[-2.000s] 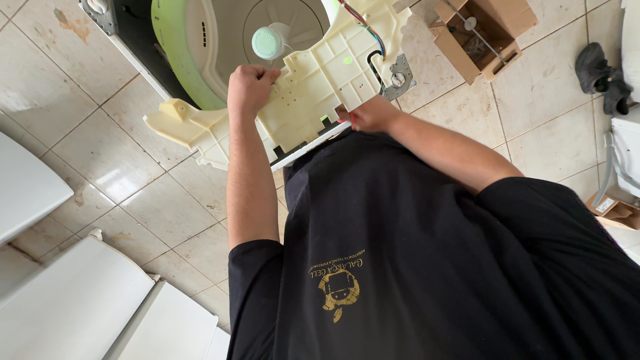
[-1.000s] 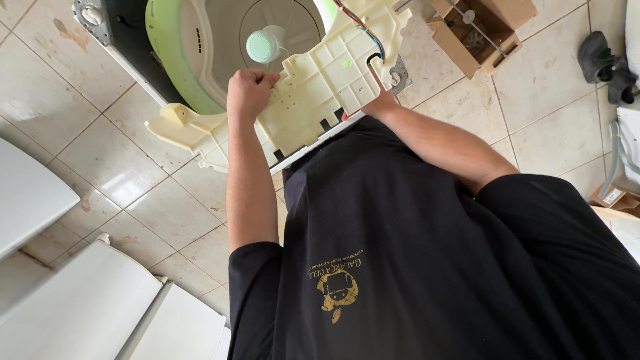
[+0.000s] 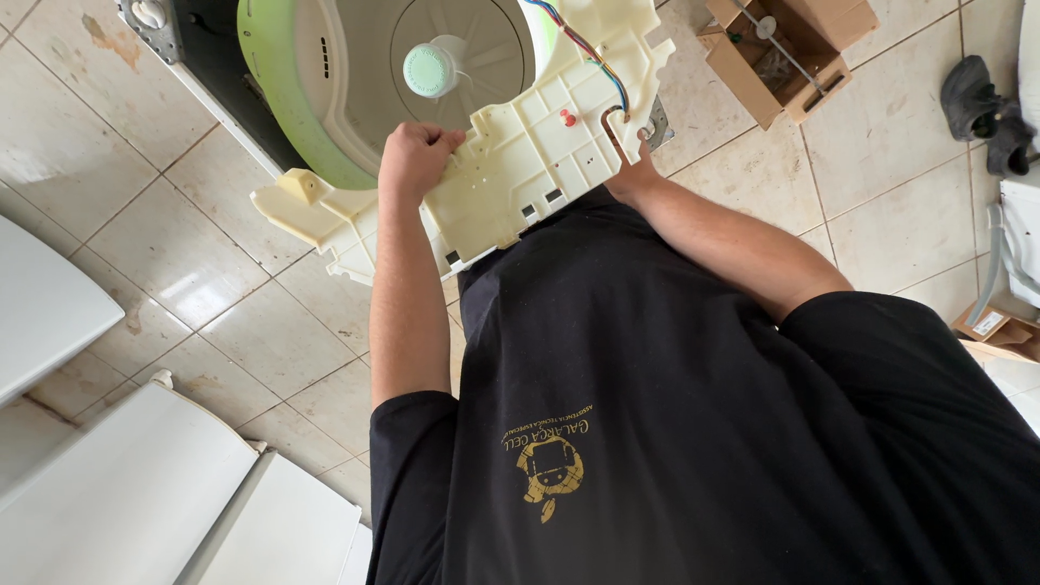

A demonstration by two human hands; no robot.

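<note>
A cream plastic top panel lies across the open top of a washing machine, in front of the tub with its pale-green-capped agitator. My left hand is closed on the panel's inner edge, thumb on top. My right hand reaches under the panel's right end, beside a slot; its fingers are mostly hidden. A red plastic piece shows in the ribbed part of the panel. Coloured wires run over the panel to that slot.
An open cardboard box with a rod across it stands on the tiled floor at upper right. Dark shoes lie farther right, above a grey hose. White appliance panels stand at lower left.
My right hand has moved from the panel's near edge to beneath its right end. The red piece, earlier by that edge, now shows farther in on the panel. My left hand stays at the inner edge.
</note>
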